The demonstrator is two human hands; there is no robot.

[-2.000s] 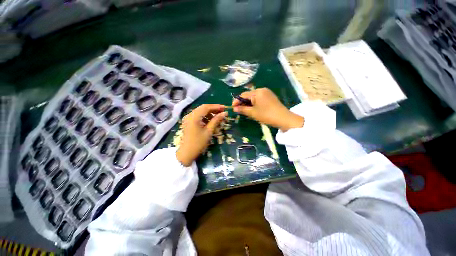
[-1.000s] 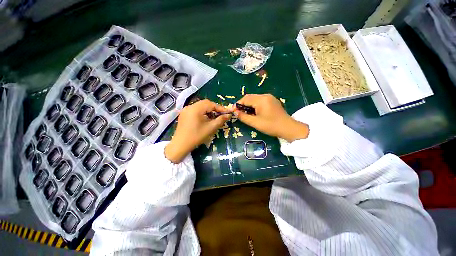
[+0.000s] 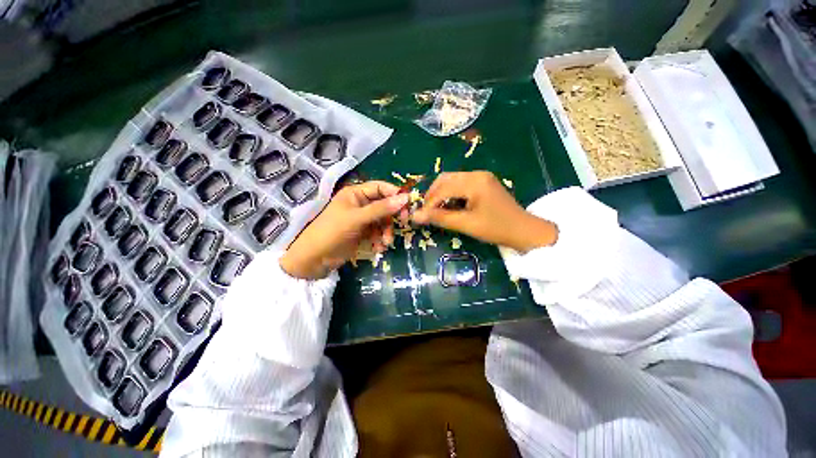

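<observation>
My left hand (image 3: 362, 215) and my right hand (image 3: 474, 207) meet at the fingertips above the pile of cream strips (image 3: 407, 240). My left fingers pinch a small pale piece, its exact shape too small to tell. My right hand holds a slim black tool (image 3: 454, 204), mostly hidden in the fingers; its tip is not clear. One black frame (image 3: 459, 269) lies flat on the green bench below my right hand. A translucent blister tray (image 3: 358, 125) at the left holds rows of black frames.
A white parts box (image 3: 583, 167) with tan pieces lies at the right, beside its white lid (image 3: 707, 121). A crumpled clear bag (image 3: 454, 108) lies beyond the hands. More trays stand at the far left (image 3: 27, 259) and back right. The bench's front edge is near my forearms.
The head view has shifted slightly. My left fingers have spread and turned somewhat; a pale piece and reddish-brown bit now show at the fingertips. My right hand stays close with the tool.
</observation>
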